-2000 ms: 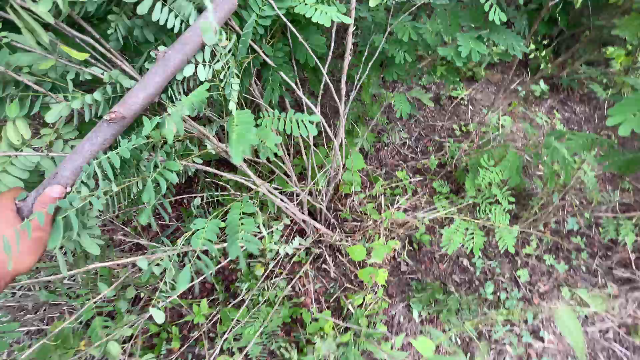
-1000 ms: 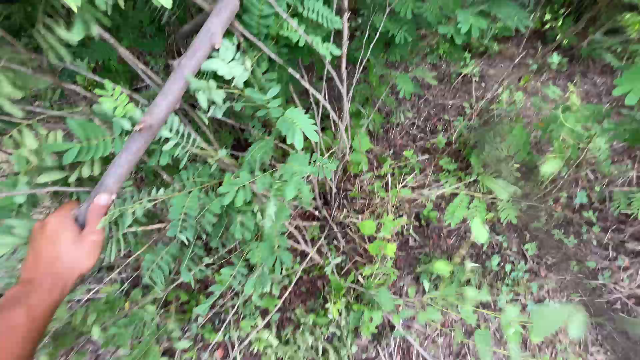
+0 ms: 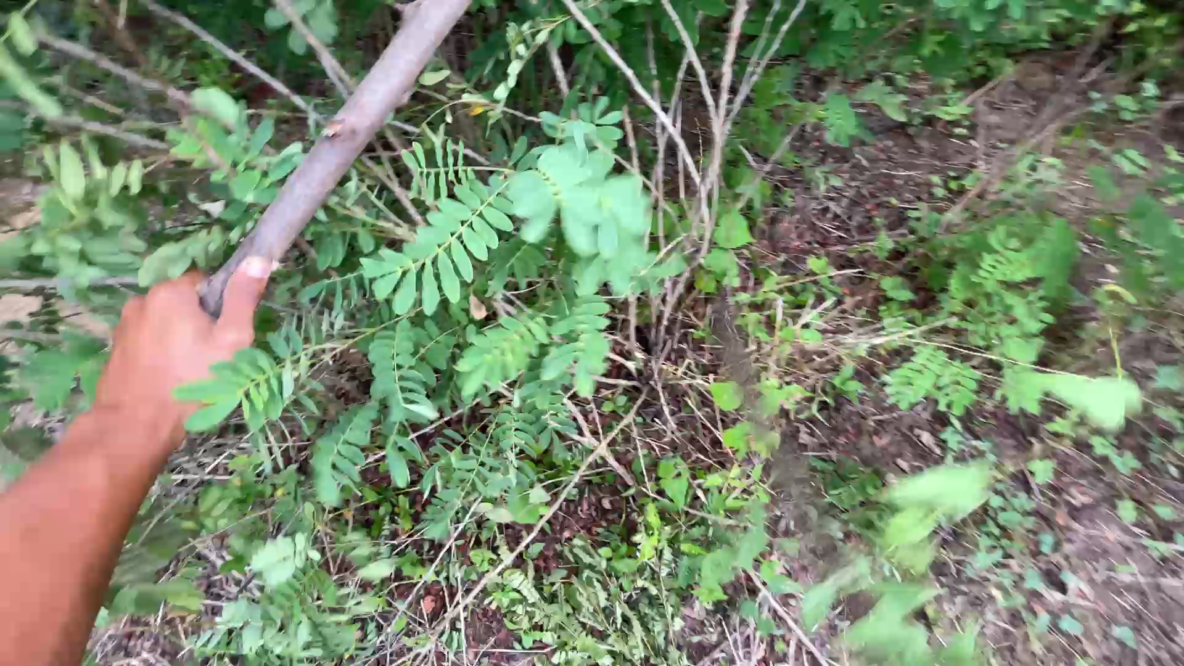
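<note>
My left hand (image 3: 180, 333) grips the lower end of a thick wooden stick (image 3: 333, 153) at the left of the head view, its thumb pressed along the bark. The stick slants up and to the right, past the top edge, so its far end is hidden. Compound green leaves (image 3: 449, 245) lie just right of the hand, and one leafy sprig crosses in front of the wrist. Thin bare stems (image 3: 712, 176) of a shrub rise from the ground right of the stick. My right hand is out of view.
Leaf litter and bare soil (image 3: 888, 194) with small weeds cover the right side. Blurred leaves (image 3: 934, 518) hang near the camera at the lower right. Thin dry twigs (image 3: 546, 518) cross the ground in the lower middle. Dense foliage fills the top.
My left hand, at the left edge two seconds ago, has come further into view with its forearm, still holding the stick. Leafy sprigs have shifted around the stems.
</note>
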